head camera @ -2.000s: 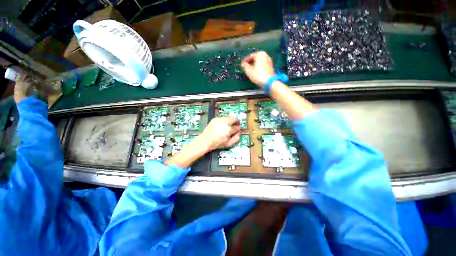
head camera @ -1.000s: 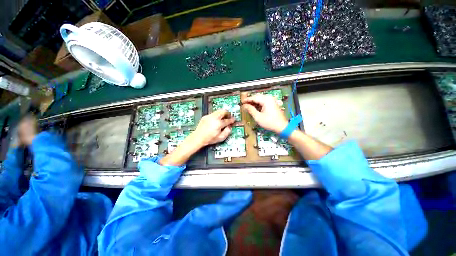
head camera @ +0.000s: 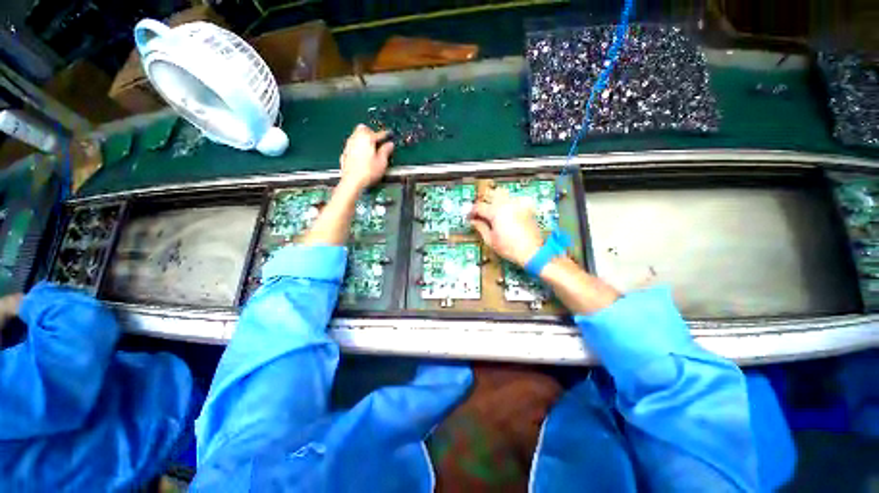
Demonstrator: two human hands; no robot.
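Observation:
Green circuit boards (head camera: 451, 271) lie in a dark-framed carrier (head camera: 407, 289) on the conveyor. My right hand (head camera: 511, 229), with a blue wrist strap (head camera: 548, 252), is over the carrier's upper right part. Its fingertips are pinched near the upper boards; whether they hold a component is too small to tell. My left hand (head camera: 365, 157) is beyond the rail at the near left edge of the small component pile (head camera: 416, 117). Its fingers are bent together near a dark piece; its grip cannot be made out. A second carrier with boards (head camera: 366, 271) lies under my left forearm.
The main component pile (head camera: 622, 82) lies on the green mat (head camera: 318, 135). A white fan (head camera: 214, 87) stands at the back left. A blue cord (head camera: 602, 82) hangs down to the strap. Another person's blue sleeve (head camera: 72, 332) is at the left. Pale metal rails (head camera: 463, 344) edge the conveyor.
My left hand has moved from the boards up and left to the small pile. My right hand came from that pile to the boards earlier and stays over them.

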